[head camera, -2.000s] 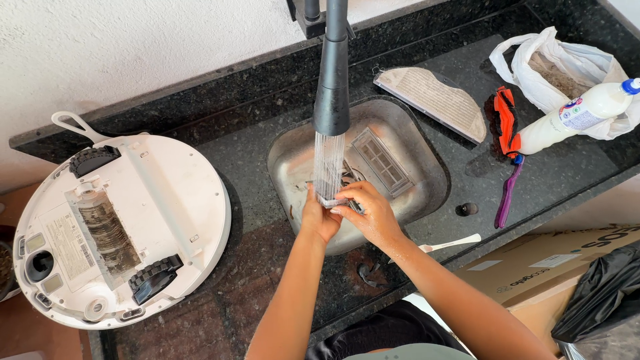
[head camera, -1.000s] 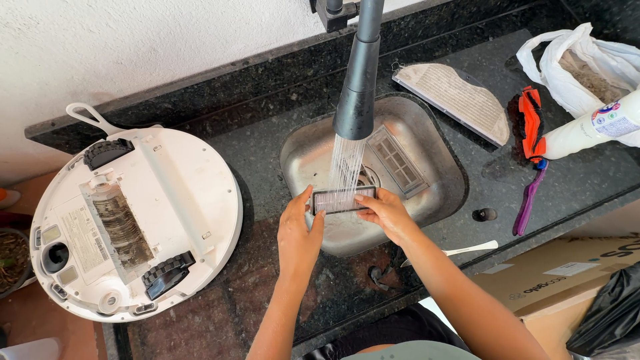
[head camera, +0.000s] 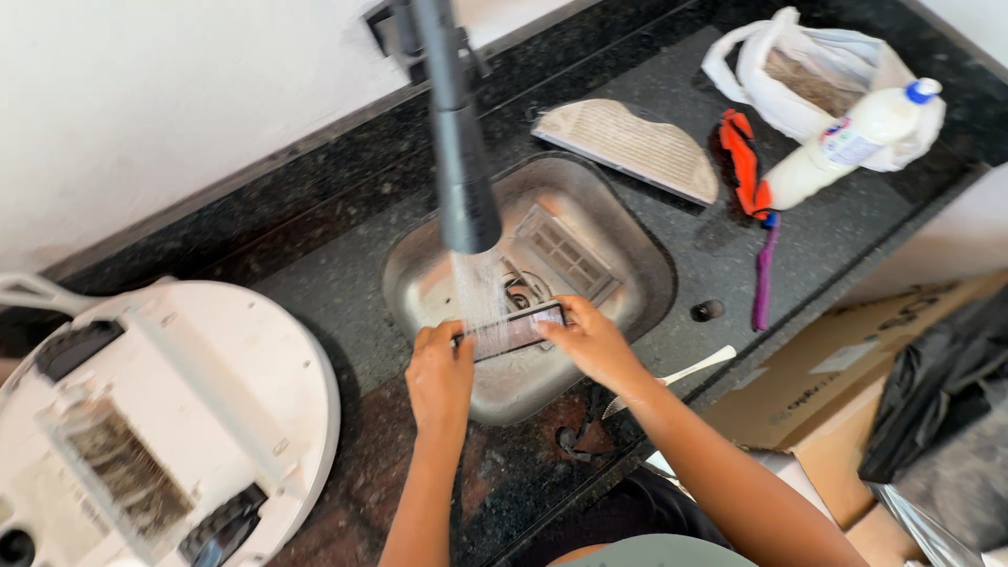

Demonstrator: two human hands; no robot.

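My left hand [head camera: 441, 376] and my right hand [head camera: 592, 340] hold the two ends of a small rectangular framed filter [head camera: 516, 334], dark-edged with a pale mesh. Water from the black faucet head [head camera: 470, 213] runs onto its left part. Beneath is a stainless steel sink [head camera: 504, 398], where a rectangular gridded frame [head camera: 568, 256] lies beside the drain [head camera: 522, 291]. An upturned white robot vacuum [head camera: 197, 394] with a dirty brush slot [head camera: 126, 465] is at the left.
Behind the sink lies a half-round ribbed pad [head camera: 630, 146]. To the right are an orange-and-black piece [head camera: 740, 161], a purple-handled brush [head camera: 762, 276], a white bottle [head camera: 843, 150], a plastic bag with debris [head camera: 819, 71], a small dark cap [head camera: 707, 310] and a white-handled knife [head camera: 697, 365].
Two seconds ago both hands were close together under the water; now they are spread to the ends of the filter, which lies broad side up. The view has shifted.
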